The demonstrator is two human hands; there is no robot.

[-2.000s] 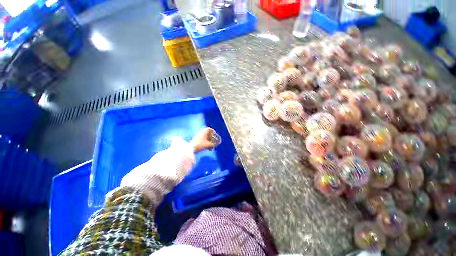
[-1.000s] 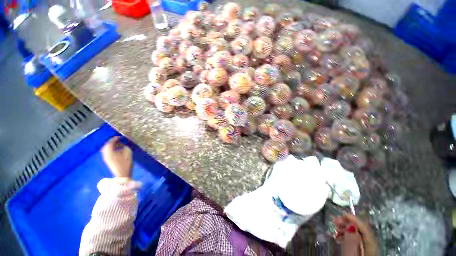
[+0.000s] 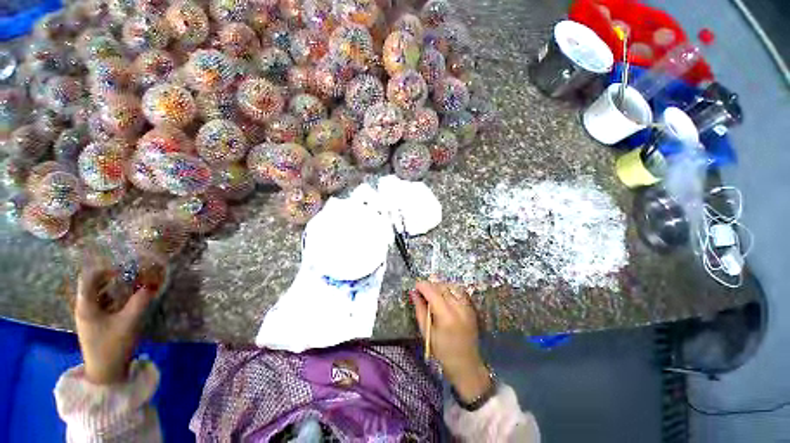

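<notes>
My left hand (image 3: 111, 324) is at the left table edge, its thumb and fingers curved around a blurred, see-through decorative ball (image 3: 130, 275). My right hand (image 3: 450, 324) is shut on a thin brush (image 3: 428, 336) with a pale wooden handle, right of the cloth; its tip is hard to make out. A white cloth (image 3: 325, 307) with blue marks lies at the table edge between my hands, with a round white tub or lid (image 3: 346, 238) on it. Dark tweezers (image 3: 404, 251) lie beside the cloth. Many multicoloured dotted balls (image 3: 221, 140) are heaped behind.
Small clear-white parts (image 3: 559, 234) lie in a spread heap right of my right hand. Further right are a dark pot (image 3: 554, 76), a white cup (image 3: 604, 125) with a brush in it, a yellow cup (image 3: 634, 170), a metal bowl (image 3: 663, 218), a red tray (image 3: 684, 73) and a white cable (image 3: 723, 247).
The view has swung right, from the blue crate to the cloth and pots. My left hand has left the crate and is at the table edge around a ball. My right hand has come into full view.
</notes>
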